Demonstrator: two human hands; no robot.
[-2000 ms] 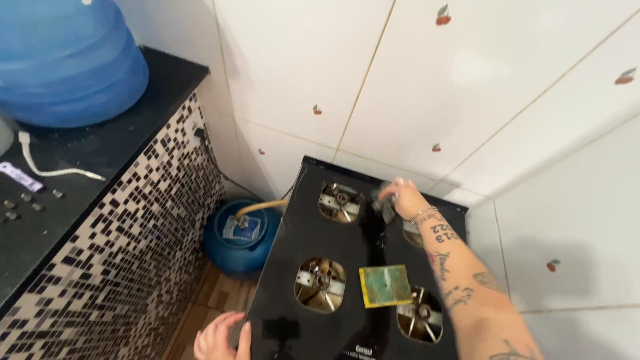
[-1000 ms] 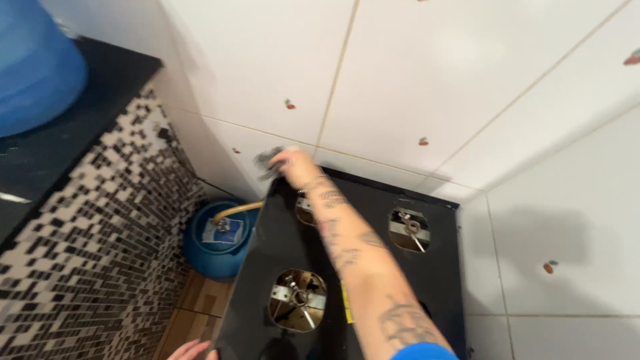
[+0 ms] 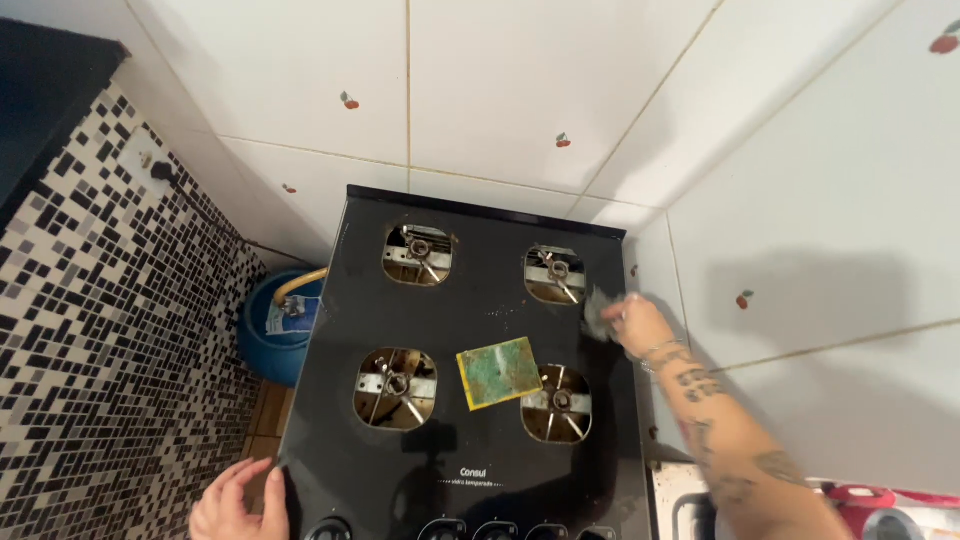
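Observation:
A black glass Consul stovetop (image 3: 465,315) has several open burner wells, with metal supports showing inside. My right hand (image 3: 641,326) presses a grey, wiry scouring pad (image 3: 601,313) on the glass at the right edge, beside the rear right burner well (image 3: 555,274). Between the two front wells lies a green and yellow scrub sponge (image 3: 500,373), its green side up and stained. My left hand (image 3: 244,501) rests at the stove's front left edge, its fingers apart, holding nothing. Control knobs (image 3: 495,529) line the front, partly cut off by the frame.
Left of the stove stands a blue gas cylinder (image 3: 274,349) with a yellowish hose (image 3: 300,281). A mosaic-tiled counter side (image 3: 112,322) carries an outlet with a black plug (image 3: 161,171). White tiled walls (image 3: 495,97) close in behind and at right. A patterned red cloth (image 3: 892,510) is at lower right.
My right hand has moved with the grey pad from the stove's rear left corner to its right edge. The sponge, mostly covered by my arm a second ago, shows fully again.

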